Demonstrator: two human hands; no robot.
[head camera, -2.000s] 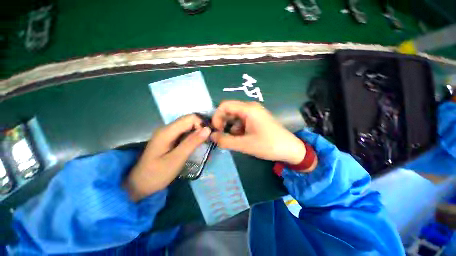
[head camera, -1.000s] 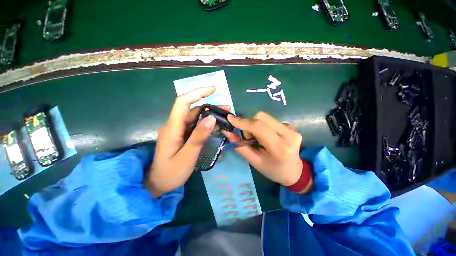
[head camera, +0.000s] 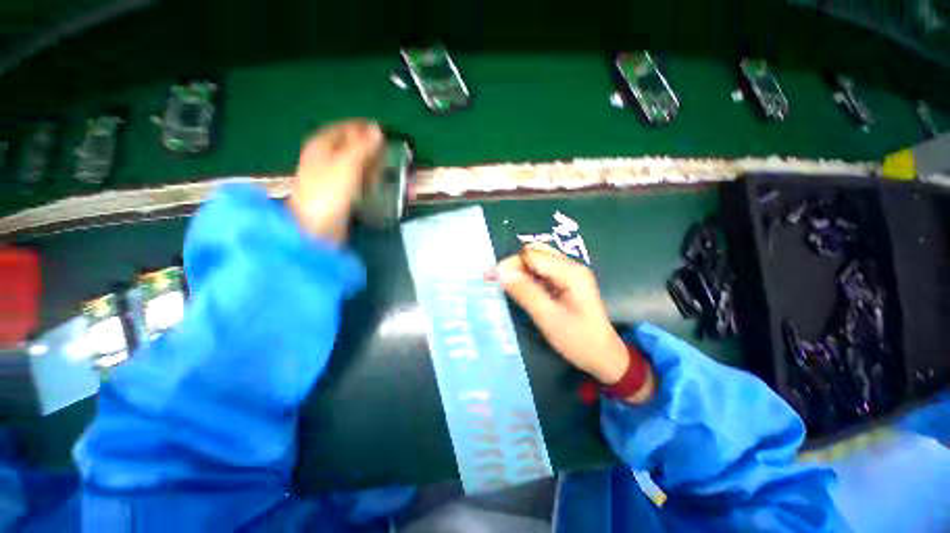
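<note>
My left hand (head camera: 335, 172), blurred, holds a dark-rimmed phone assembly (head camera: 389, 185) over the worn whitish edge strip, at the conveyor's near side. The pale blue adhesive sheet (head camera: 474, 364) lies on the bench with rows of small reddish-brown pieces. My right hand (head camera: 557, 302) is over the sheet's upper right side, thumb and fingers pinched together; whether it holds a tool or a small piece cannot be told. Small white strips (head camera: 568, 237) lie just beyond my right hand, partly hidden by it.
Several open phones lie spaced on the green conveyor (head camera: 531, 115) beyond the edge strip (head camera: 583, 172). Loose black parts (head camera: 705, 279) lie beside the black divided tray (head camera: 766, 312) at right. Two phones (head camera: 161, 302) sit on pale blue paper (head camera: 60, 364) at left, near a red bin (head camera: 19, 295).
My left hand has moved forward and left with the phone, from above the sheet to the edge strip. My right hand has parted from the phone. The sheet's rows are now uncovered.
</note>
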